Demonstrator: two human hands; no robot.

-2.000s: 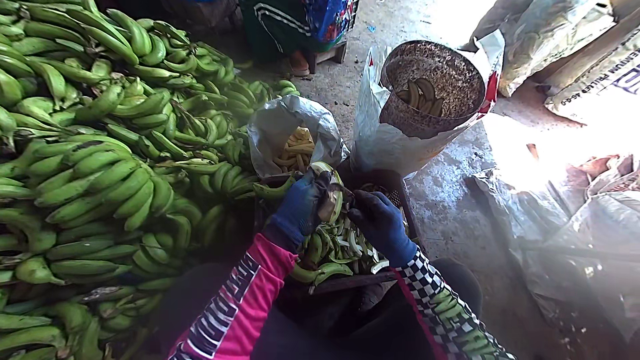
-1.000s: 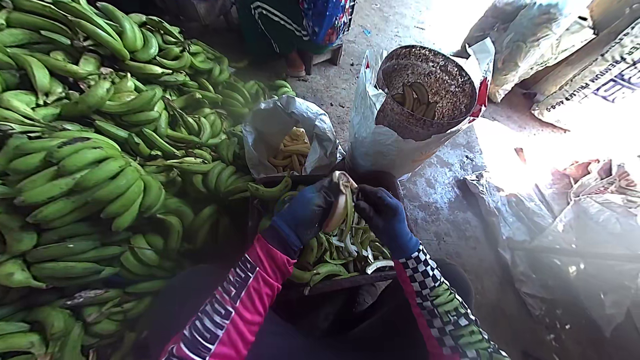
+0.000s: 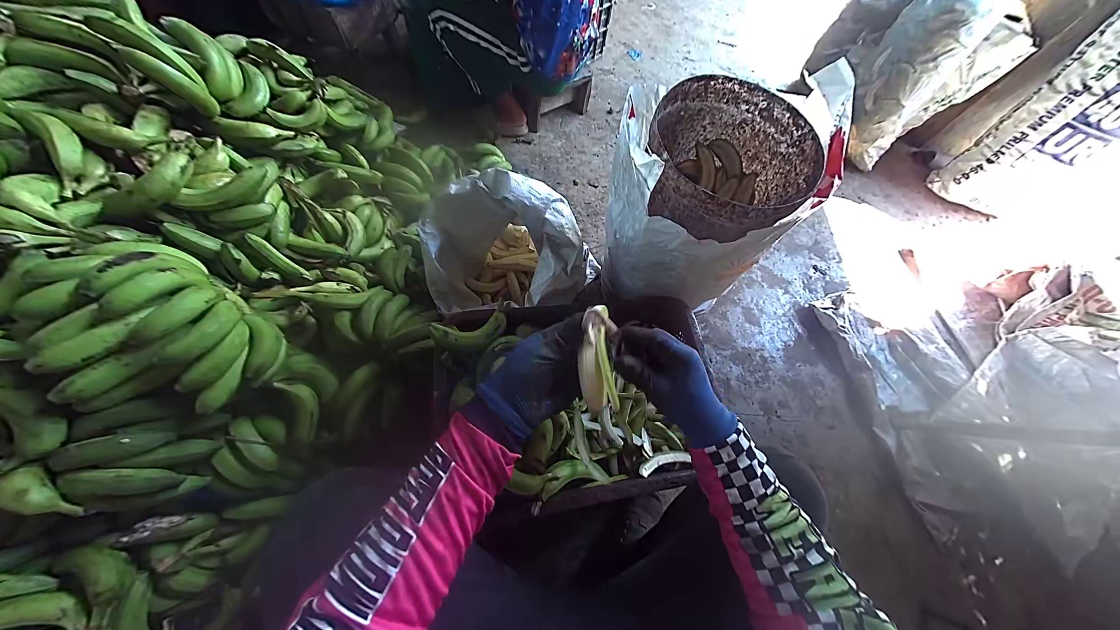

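My left hand (image 3: pixel 535 372), in a blue glove with a dark palm, holds a partly peeled green plantain (image 3: pixel 598 363) upright above a dark crate (image 3: pixel 678 317). My right hand (image 3: pixel 669 372), gloved alike, has its fingers at the right side of the plantain, against a strip of peel; whether they grip it is hard to tell. Below both hands, loose green peels (image 3: pixel 604 437) with pale insides lie in the crate, and some unpeeled green plantains (image 3: pixel 472 334) lie at its left side.
A large heap of green plantain bunches (image 3: pixel 157 324) fills the left. Beyond the crate stand a white sack (image 3: pixel 451 254) with peeled plantains and a rusty metal drum (image 3: pixel 787 131) in a sack. Plastic sacks (image 3: pixel 1006 420) lie right. Another person's leg (image 3: pixel 472 44) shows behind.
The plantain's pale flesh shows along its side now, with a green strip of peel hanging at its right. Both hands remain above the crate.
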